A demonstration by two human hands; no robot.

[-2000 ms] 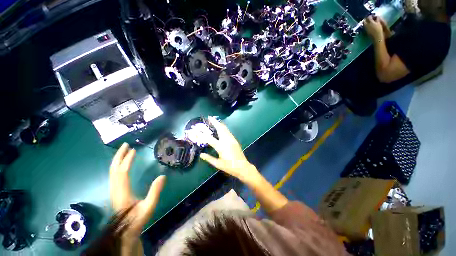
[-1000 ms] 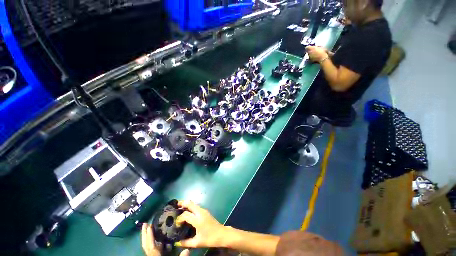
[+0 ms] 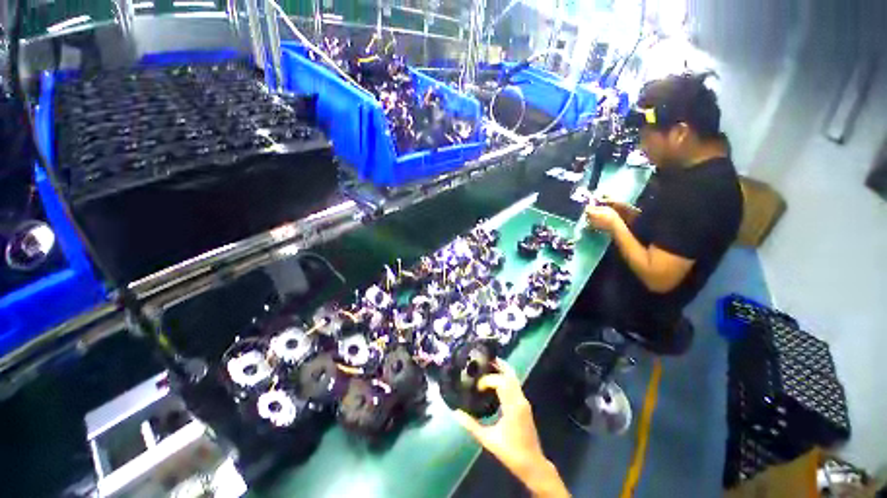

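Note:
My right hand [image 3: 508, 420] holds a black round motor housing [image 3: 473, 377] with a centre hole, at the near edge of the heap of finished motor assemblies [image 3: 452, 311]. Its thumb and fingers are on the housing's right and lower side. Several dark housings [image 3: 362, 404] and units with pale discs [image 3: 293, 344] lie at the near left end of the heap, with thin wires among them. My left hand is not in view.
The screw feeder [image 3: 146, 438] stands at the lower left, cut off by the frame edge. Blue bins [image 3: 389, 160] and a stack of black trays [image 3: 195, 146] are above the bench rail. A person in black sits at the right, hands over the bench.
The view has tilted up towards the bins. My right hand has carried the dark housing from beside the feeder to the heap. My left hand has gone out of view.

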